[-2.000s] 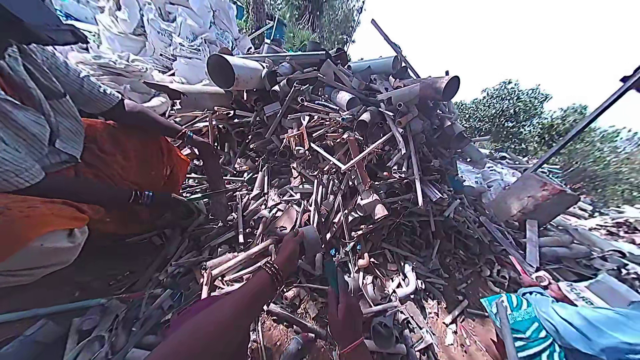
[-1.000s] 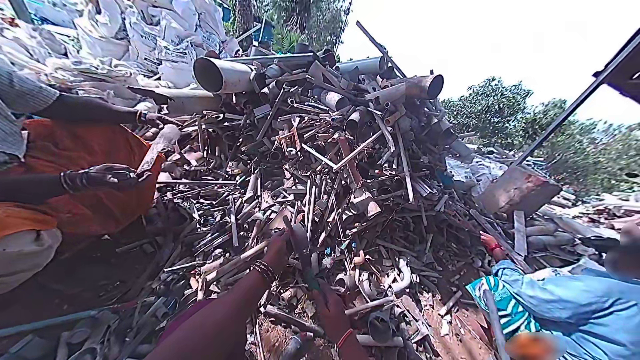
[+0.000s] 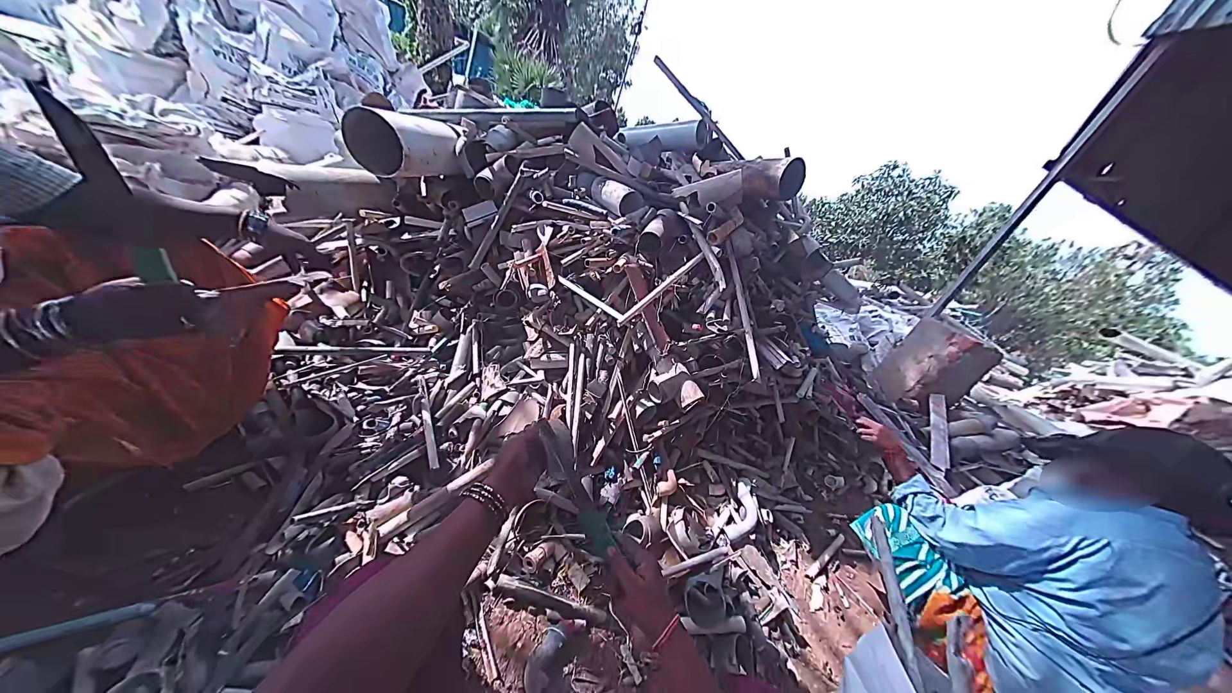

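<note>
My left hand point(image 3: 520, 464), with bangles at the wrist, grips a greyish piece of scrap point(image 3: 552, 450), probably plastic pipe, over the front of the scrap heap. Lower and to the right, my right hand point(image 3: 639, 589) is closed on the green handle point(image 3: 597, 531) of a tool. The tool's dark, narrow upper part points up toward the held piece; its exact kind is unclear, and whether it touches the piece cannot be told. Behind both hands rises a heap of broken plastic pipes and fittings point(image 3: 674, 380). A white curved pipe fitting point(image 3: 743, 512) lies to the right.
At the left, a person in orange cloth point(image 3: 144, 375) holds a green-handled tool. A person in a blue shirt point(image 3: 1078, 568) reaches into the heap at the right. A concrete block point(image 3: 938, 361) stands by a slanted pole point(image 3: 1039, 197). White sacks point(image 3: 289, 67) are piled at the back left.
The person at the left held a pale piece one second ago; it no longer shows in their hands. The person in blue has come further into view. Both my hands remain close together.
</note>
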